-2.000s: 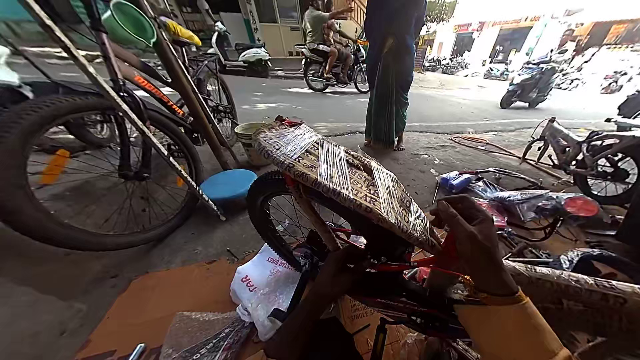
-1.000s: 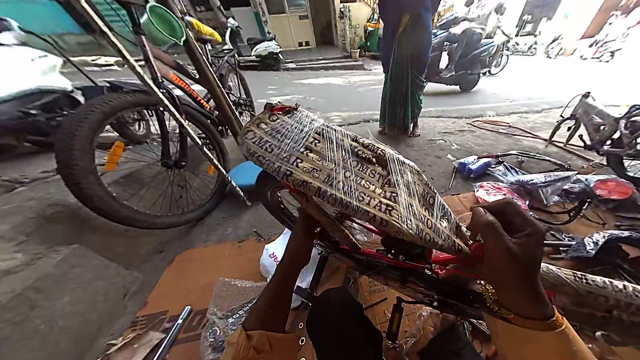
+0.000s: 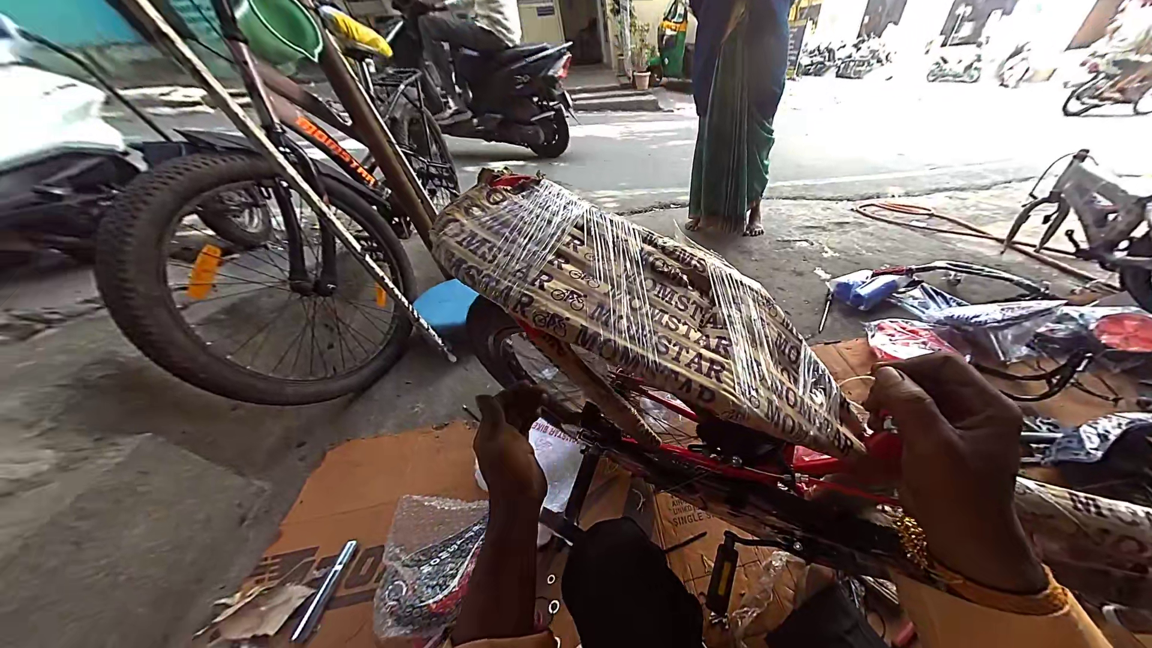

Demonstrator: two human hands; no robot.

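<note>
A bicycle lies low in front of me, its red frame (image 3: pixel 670 457) showing under a long panel in printed paper wrap (image 3: pixel 621 310) bound with clear stretch film. My right hand (image 3: pixel 945 441) pinches a thin strand at the wrap's near right tip, thumb against forefinger. My left hand (image 3: pixel 508 441) is raised left of the frame, below the wrap, fingers curled; whether it holds anything cannot be made out. The rear wheel (image 3: pixel 504 346) is partly hidden behind the wrap. A black pedal (image 3: pixel 722 576) hangs below the frame.
Flattened cardboard (image 3: pixel 360 486) lies beneath, with a plastic-bagged part (image 3: pixel 432 562) and a metal tube (image 3: pixel 326 589) on it. Another bicycle's front wheel (image 3: pixel 256 279) stands at left beside a blue stool (image 3: pixel 447 306). Wrapped parts (image 3: pixel 981 315) lie right. A person (image 3: pixel 733 117) stands ahead near the road.
My left hand has come away from the frame and now shows to its left. My right hand stays near the wrap's tip. A dark scooter has moved left along the road.
</note>
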